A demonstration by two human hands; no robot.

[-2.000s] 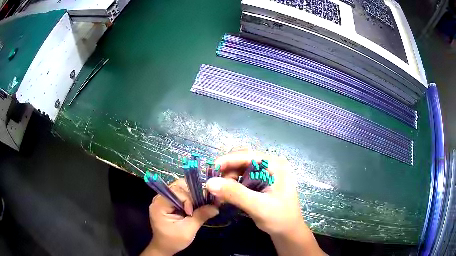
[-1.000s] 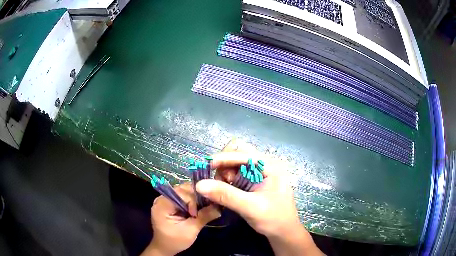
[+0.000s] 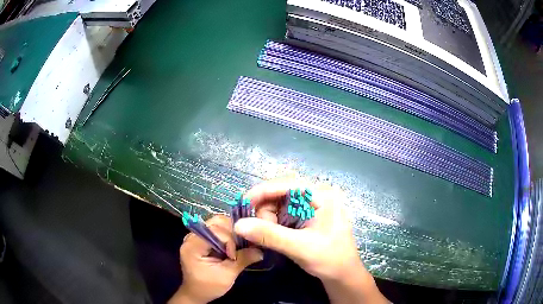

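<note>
Both bare hands are at the bench's near edge, holding long narrow dark strips with teal ends up. My left hand (image 3: 208, 261) grips a small bunch of strips (image 3: 205, 234) that leans to the left. A middle group of strips (image 3: 240, 217) stands between the two hands, with my right thumb against it. My right hand (image 3: 309, 237) also holds a thicker bunch (image 3: 297, 209) between its fingers and palm. The lower ends of the strips are hidden. A thin yellowish loop (image 3: 259, 269) shows below the hands.
A flat row of pale striped strips (image 3: 357, 133) lies on the green bench (image 3: 178, 77). Piled purple strips (image 3: 381, 89) lie behind it, beside a stack of framed panels (image 3: 393, 53). Tweezers (image 3: 106, 95) lie near the white machine (image 3: 53, 77). A blue-purple strip (image 3: 517, 196) runs along the right edge.
The middle group has narrowed between the hands, and the teal ends in my right hand look more numerous and closer together. My left hand's bunch has shifted slightly right. The strips on the bench have not moved.
</note>
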